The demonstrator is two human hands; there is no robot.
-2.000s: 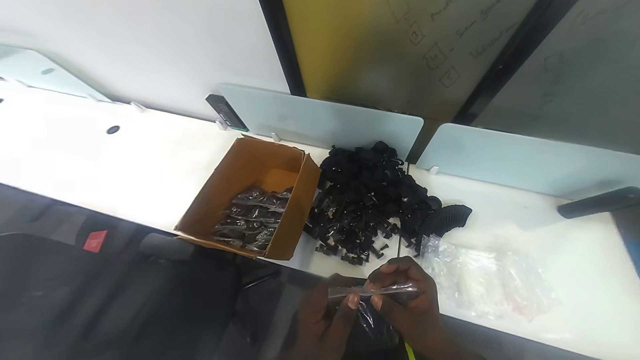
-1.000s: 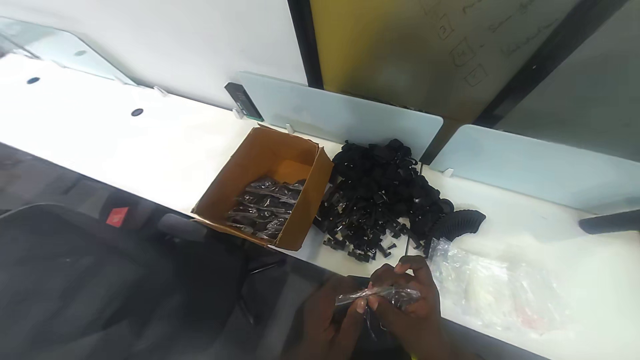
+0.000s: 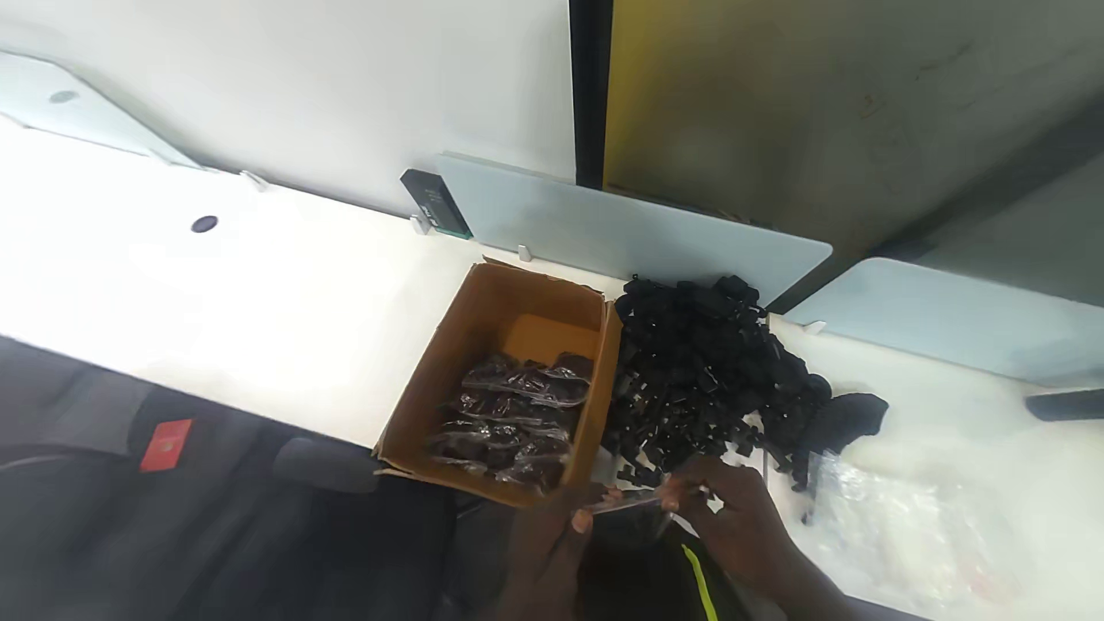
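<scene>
My left hand [image 3: 556, 535] and my right hand [image 3: 724, 509] pinch the top edge of a clear plastic bag [image 3: 628, 502] between them, low in the view, in front of the table's edge. Dark contents show in the bag, too blurred to name. Just left of the hands stands an open cardboard box [image 3: 414, 405] with several clear bags of dark items [image 3: 517, 414] in it. Beyond my right hand lies a big pile of small black parts [image 3: 699, 371], some with metal bits. To its right is a heap of clear plastic bags [image 3: 914, 526].
Low frosted panels [image 3: 630, 224] stand along the back of the white table [image 3: 285, 319]. A dark small box [image 3: 437, 203] leans at one panel's end. A black chair [image 3: 259, 543] stands at lower left, with a red card [image 3: 167, 445] near it. A dark object [image 3: 1065, 404] lies at far right.
My hands have moved apart along the bag's top edge; a second ago they were close together at it. The view has shifted slightly.
</scene>
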